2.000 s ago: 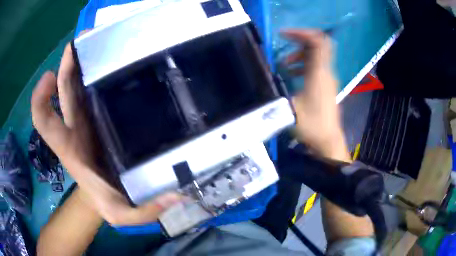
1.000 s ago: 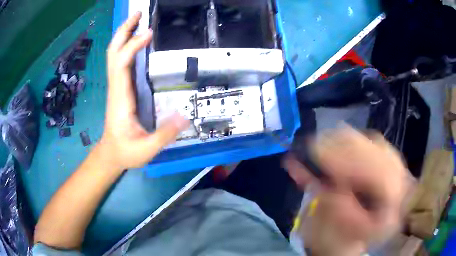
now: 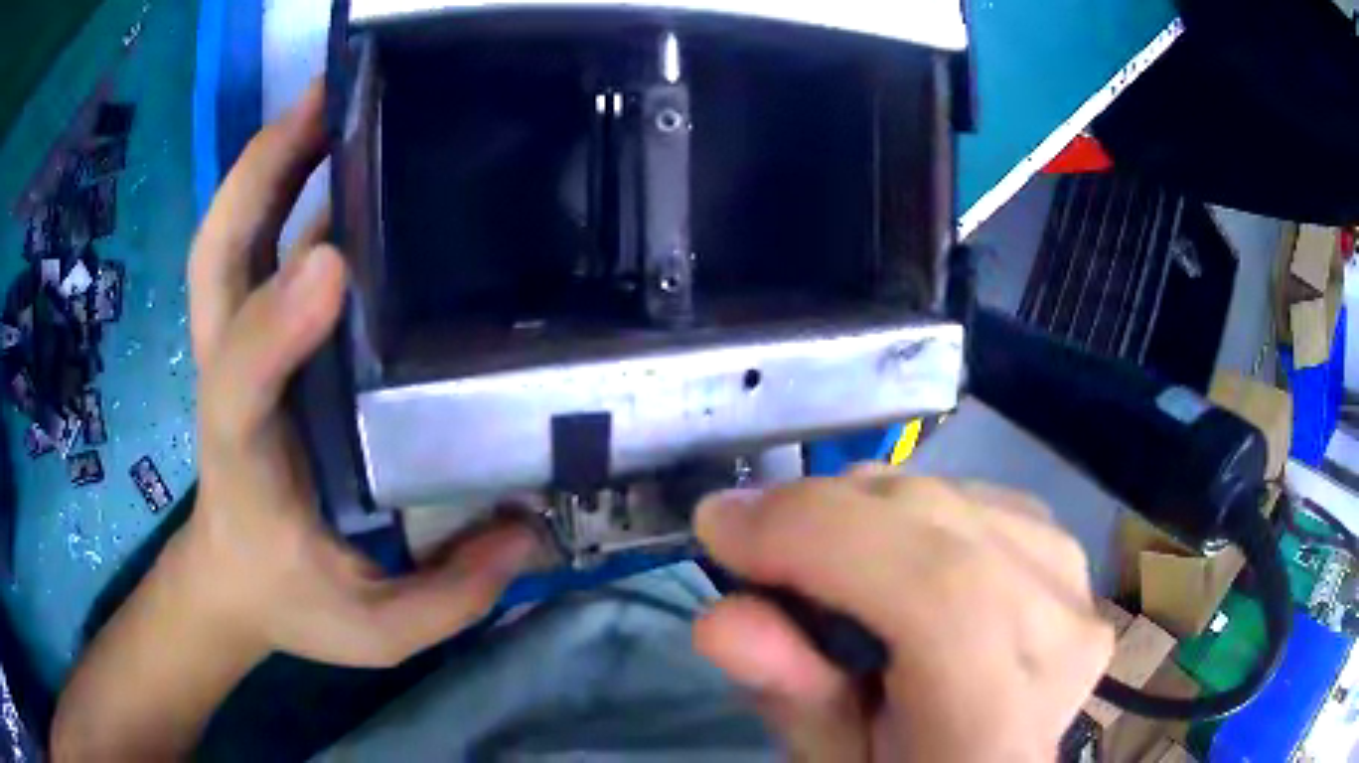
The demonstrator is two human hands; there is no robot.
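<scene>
The silver-white machine housing (image 3: 656, 410) lies in front of me, its deep black opening split by a narrow metal center bar (image 3: 668, 201). A black tab (image 3: 581, 447) sits on the front rail. My left hand (image 3: 283, 432) holds the housing's left side, its thumb near the metal bracket assembly (image 3: 604, 525) below the rail. My right hand (image 3: 909, 596) grips a dark-handled tool (image 3: 820, 626), apparently a hand screwdriver, beside the bracket. Its tip is hidden or blurred.
Small black parts (image 3: 60, 328) lie on the green mat at left. A blue tray (image 3: 224, 90) shows beside the housing. A thick black cylindrical tool (image 3: 1118, 432) with a cord is at right. Black crates (image 3: 1118, 283) and cartons (image 3: 1192, 581) are beyond the bench edge.
The housing appears larger and tilted, with its opening more in view. My right hand has moved from the lower right to the bracket with the dark-handled tool. My left thumb remains near the bracket.
</scene>
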